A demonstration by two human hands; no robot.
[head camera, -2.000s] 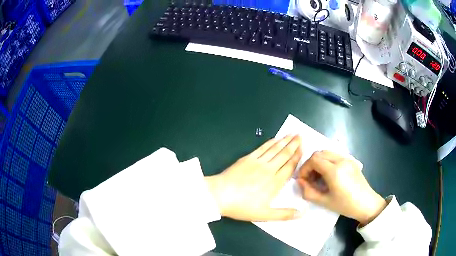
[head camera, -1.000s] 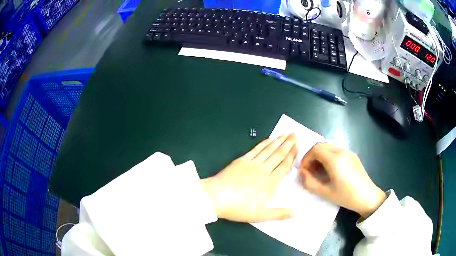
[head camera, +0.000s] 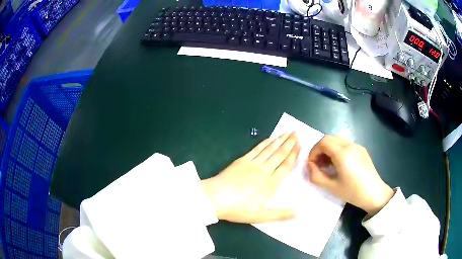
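Note:
A white paper sheet (head camera: 309,222) lies slanted on the dark green desktop. My left hand (head camera: 256,182) lies flat on its left part, fingers stretched, thumb apart, holding nothing. My right hand (head camera: 342,172) rests on its right part with curled fingers, thumb and fingertips brought together. Whether a small thing is between the right fingertips is hidden. A tiny cluster of shiny specks (head camera: 254,131) lies on the desk just left of the paper's top corner.
A blue pen (head camera: 305,83) lies below the black keyboard (head camera: 243,33), above a white paper strip's right end. A black mouse (head camera: 392,111) and a power supply (head camera: 418,53) with red digits stand at right. A blue mesh crate (head camera: 38,152) stands left of the desk.
My right hand has shifted slightly up and right over the paper, a little farther from my left hand. My left hand stays flat. The whole view has shifted slightly.

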